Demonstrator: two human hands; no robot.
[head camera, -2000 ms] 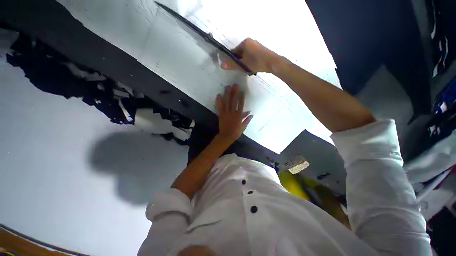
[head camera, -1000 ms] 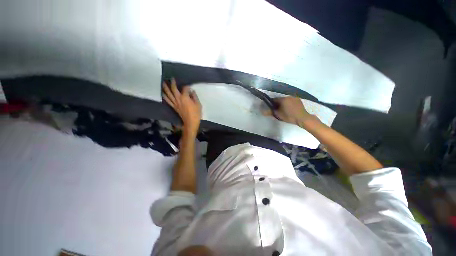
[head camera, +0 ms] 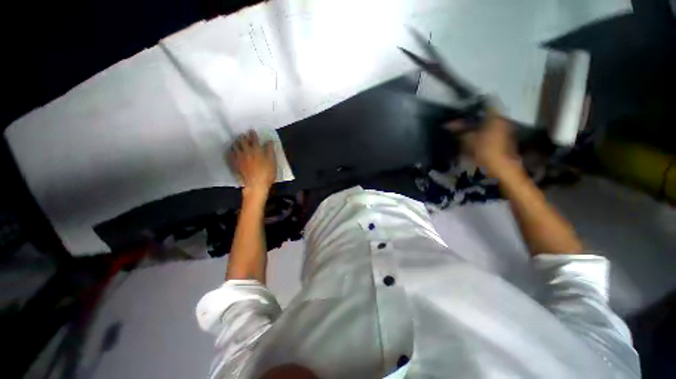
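Observation:
White fabric [head camera: 126, 111] lies across the dark grey tabletop [head camera: 341, 137], with faint lines near its upper middle. My left hand [head camera: 253, 159] rests flat on the fabric near its right end, fingers spread. My right hand [head camera: 489, 141] is blurred and holds the fabric shears [head camera: 448, 78] by the handles, above the table to the right. The blades are parted and point to the upper left. Another pale sheet [head camera: 496, 44] lies behind the shears.
Black and white scraps [head camera: 463, 185] lie along the table's near edge. A pale rolled or curled piece [head camera: 571, 96] is at the right. A yellow roll [head camera: 641, 169] is beside the table at the far right. The pale floor [head camera: 170, 318] is below.
The view has swung. My right hand has moved right with the shears, off the small white panel, and the blades now show apart. My left hand now lies on white fabric instead of beside the panel.

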